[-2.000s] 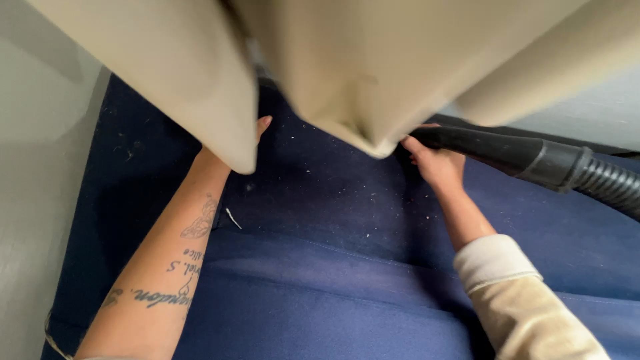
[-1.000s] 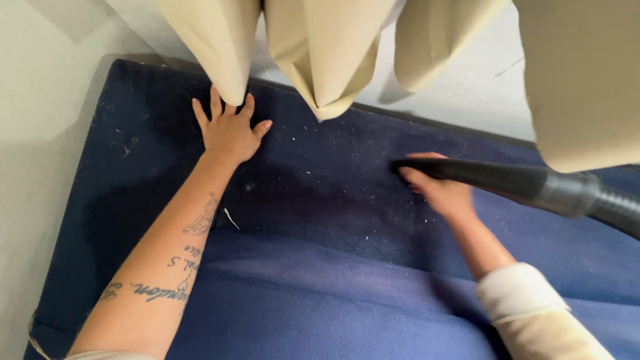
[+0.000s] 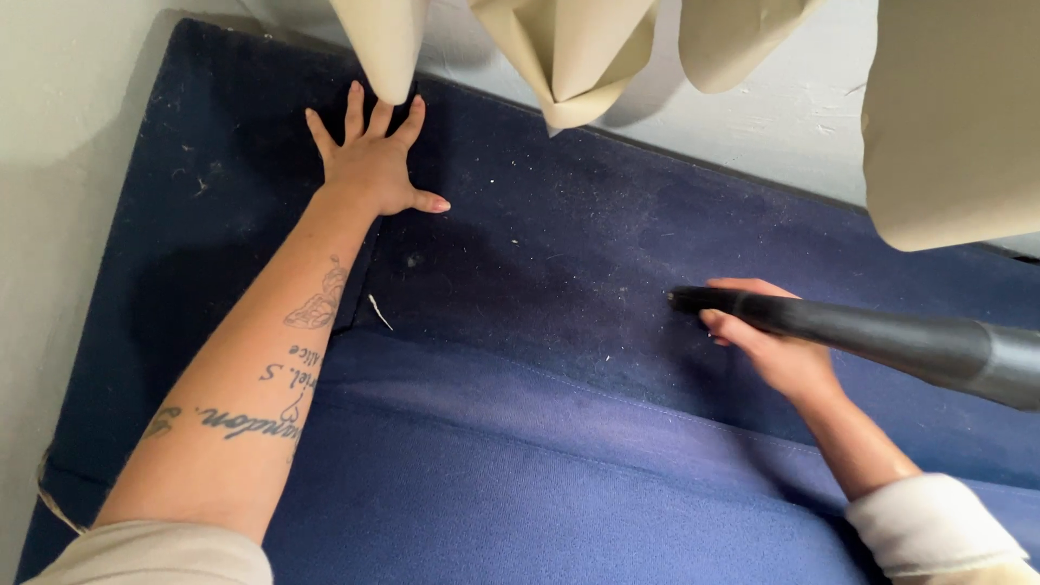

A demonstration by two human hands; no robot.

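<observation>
My left hand (image 3: pixel 370 166) lies with spread fingers on the dark blue fabric upholstery (image 3: pixel 520 236), near its back edge, and holds nothing. At the right, my right hand (image 3: pixel 768 333) grips the narrow black nozzle of a vacuum hose (image 3: pixel 861 329). The nozzle's tip points left, close over the fabric; whether it touches cannot be told. White specks and lint dot the dark fabric around it. A short white thread (image 3: pixel 379 312) lies below my left hand. Nearer to me, a lighter blue cushion (image 3: pixel 520 496) bulges up along a stitched seam.
Cream curtain folds (image 3: pixel 561 73) hang over the back edge, one of them touching or just above my left fingertips. A wider cream panel (image 3: pixel 946 122) hangs at the right. A pale wall (image 3: pixel 772 138) runs behind the upholstery, and a pale surface (image 3: pixel 65 211) borders it at the left.
The view has shifted, so the curtain hangs higher in the frame and uncovers my left hand and the back edge. The nozzle stays in my right hand.
</observation>
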